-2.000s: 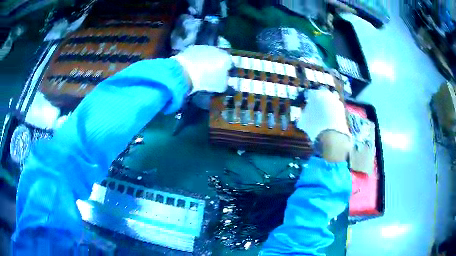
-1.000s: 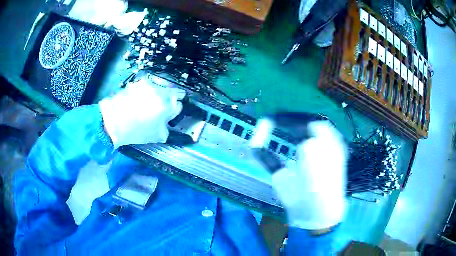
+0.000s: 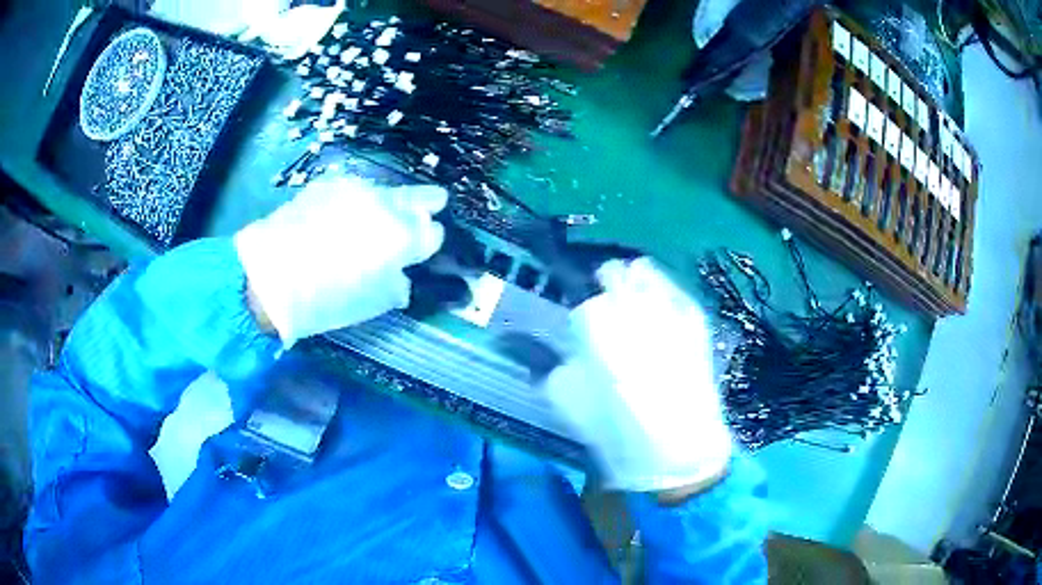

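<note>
The silver ribbed metal panel (image 3: pixel 463 371) lies in a dark frame close to my body, with square openings along its far edge. My left hand (image 3: pixel 337 257), in a white glove with dark fingertips, is over the panel's left part. A small white-faced component (image 3: pixel 486 299) is at its fingertips; whether they grip it or only touch it is unclear. My right hand (image 3: pixel 646 377), gloved the same way, is over the panel's right part, its blurred dark fingertips apart and nothing visible between them.
Black leads with white tips (image 3: pixel 383 86) lie beyond the panel, and more leads (image 3: pixel 817 360) lie right. A black tray of screws (image 3: pixel 171 171) holds a round dish (image 3: pixel 123 86) at left. A stacked wooden component tray (image 3: pixel 777 149) and a dark pointed tool (image 3: pixel 731 51) are upper right.
Since one second ago, my right hand has moved left along the panel. The white-faced component shows farther right, clear of my left palm. Earlier, both hands were at the wooden tray.
</note>
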